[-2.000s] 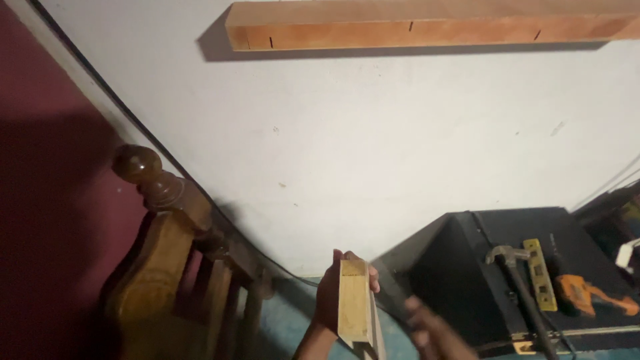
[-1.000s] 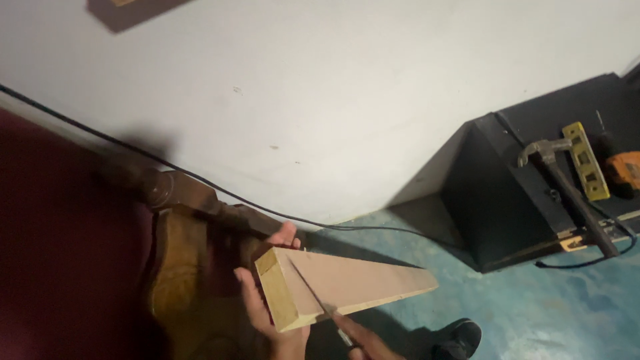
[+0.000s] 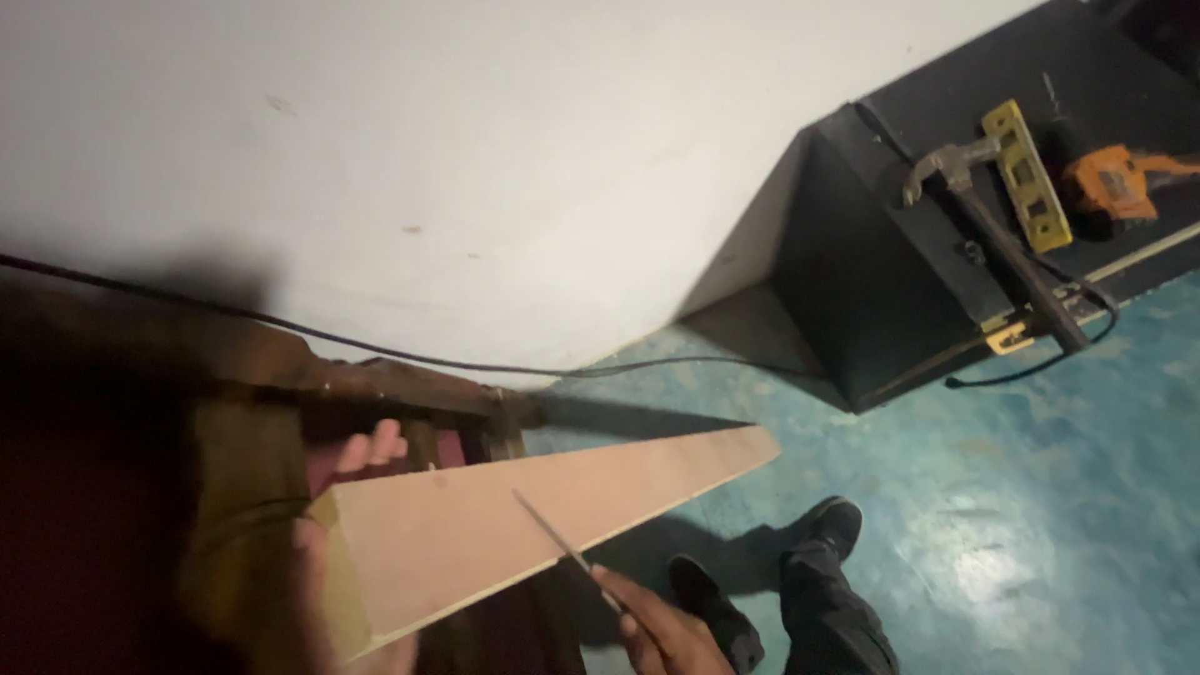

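A long wooden beam (image 3: 525, 516) with a smooth pinkish face runs from the lower left toward the floor. My left hand (image 3: 328, 553) cradles its near end, the fingers showing past the upper edge and the palm beneath. In my right hand (image 3: 656, 623) is a thin, pointed metal tool (image 3: 553, 532), its exact kind unclear. Its tip lies over the broad face of the beam, though contact cannot be told.
A black cabinet (image 3: 844, 272) at the right carries a claw hammer (image 3: 1003, 234), a yellow spirit level (image 3: 1027, 178) and an orange power tool (image 3: 1116, 183). A black cable (image 3: 450, 364) runs along the white wall. Carved wooden furniture (image 3: 375, 384) stands at the left; my shoes (image 3: 834, 525) are on the blue floor.
The beam was seen end-on two seconds ago; its broad face now shows. The right hand, blurred and apart from the beam then, now has the thin tool over that face. The view has swung.
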